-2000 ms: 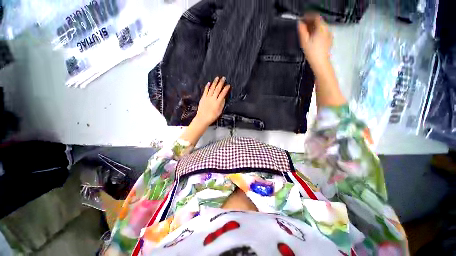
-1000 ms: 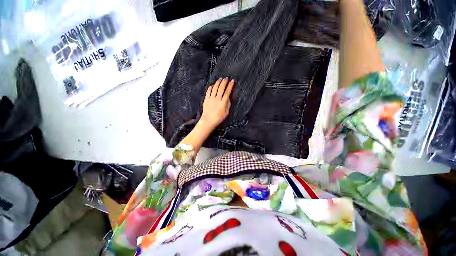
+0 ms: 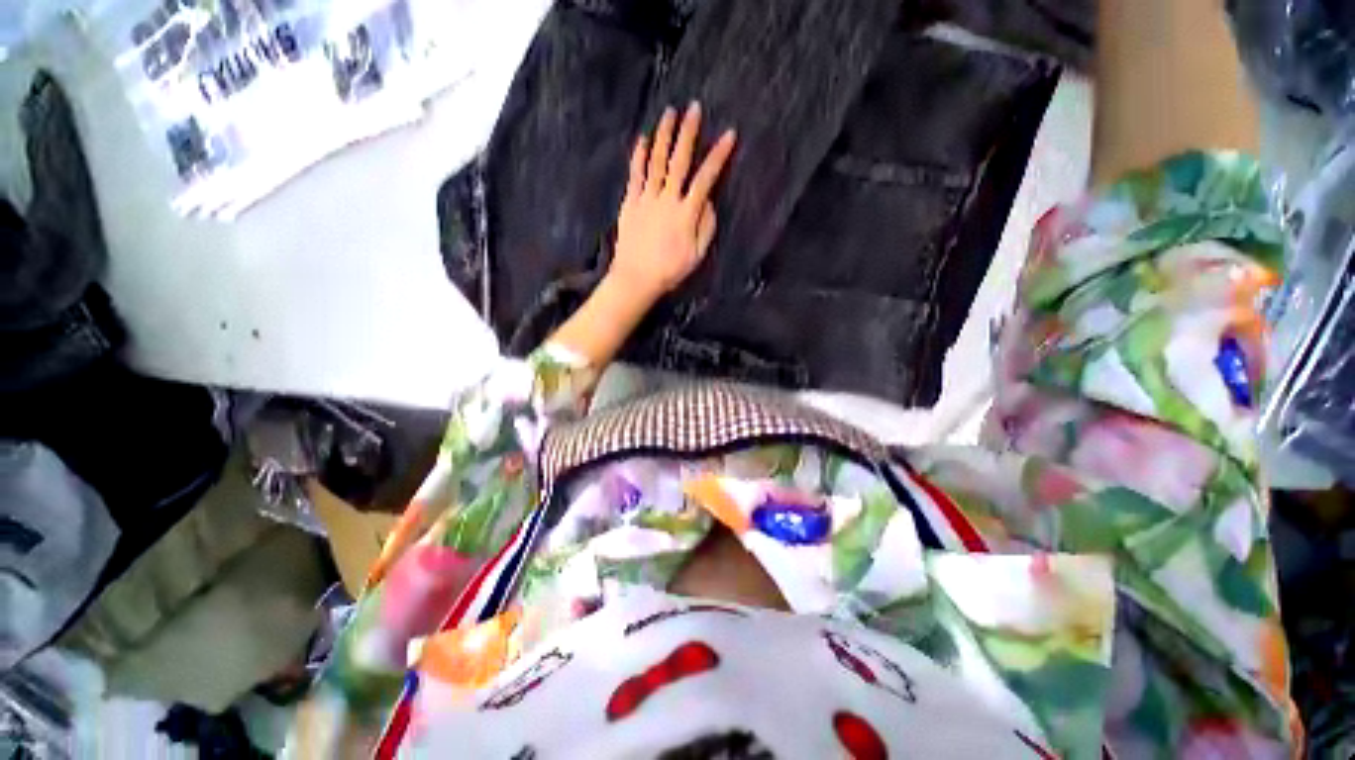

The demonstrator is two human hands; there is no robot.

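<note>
A dark denim jacket (image 3: pixel 892 223) lies on the white table in front of me, one sleeve laid slantwise over its body. My left hand (image 3: pixel 669 215) rests flat on the jacket, palm down with fingers spread, gripping nothing. My right forearm reaches up and forward at the upper right. My right hand is cut off by the top edge, so what it does is hidden.
Printed clear garment bags (image 3: pixel 275 89) lie in a stack on the white table (image 3: pixel 297 282) at the upper left. Bagged dark garments (image 3: pixel 1315 319) lie at the right edge. Dark clothing (image 3: pixel 52 297) is at the left. A brown cardboard piece (image 3: pixel 354 532) shows below the table.
My left hand has slid slightly up the jacket, with its fingers more spread. My right arm has moved outward to the right and its hand has gone out past the top edge. The view has shifted.
</note>
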